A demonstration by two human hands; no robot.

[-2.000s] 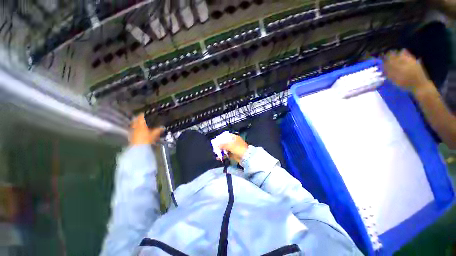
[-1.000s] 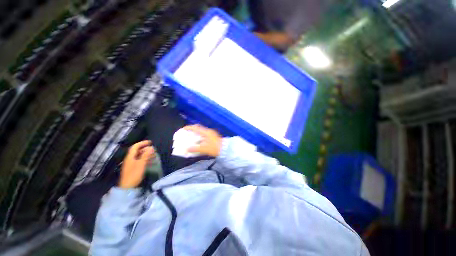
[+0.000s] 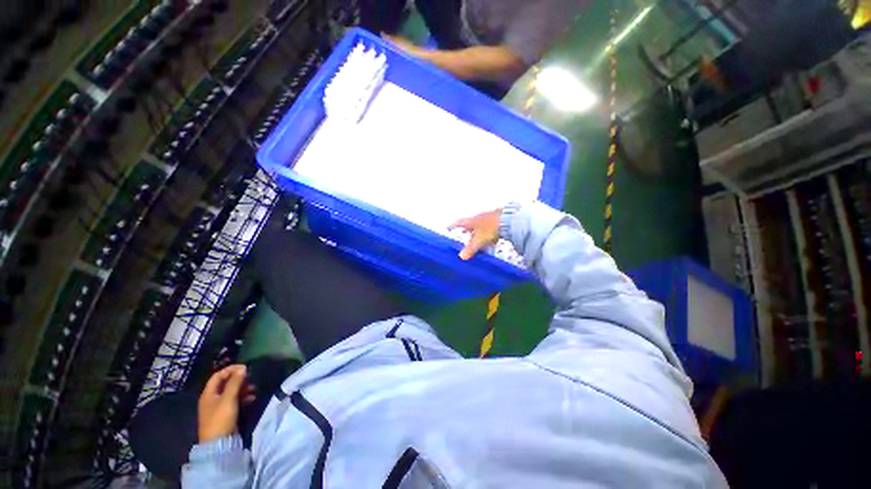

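Observation:
The blue tote [image 3: 420,244] stands ahead with a bright white liner [image 3: 420,153] inside. White adapters [image 3: 353,84] stand in a bunch at its far left corner. More small white adapters [image 3: 506,251] lie at its near right corner. My right hand [image 3: 480,232] reaches over the tote's near wall beside them, palm down with its fingers spread. What lies under its palm is hidden, so its grip cannot be told. My left hand [image 3: 223,401] is low at the left, away from the tote, empty with its fingers loosely bent.
Rack shelves [image 3: 124,215] with dark sockets and thin black wires curve along the left. Another person's arm [image 3: 468,62] is at the tote's far side. A second blue box [image 3: 673,306] stands at the right on the green floor, near shelving [image 3: 783,143]. Yellow-black tape [image 3: 611,162] marks the floor.
My right hand has moved from my lap to the tote's near right corner, and the white bunch it held no longer shows in it. My left hand has moved lower and back.

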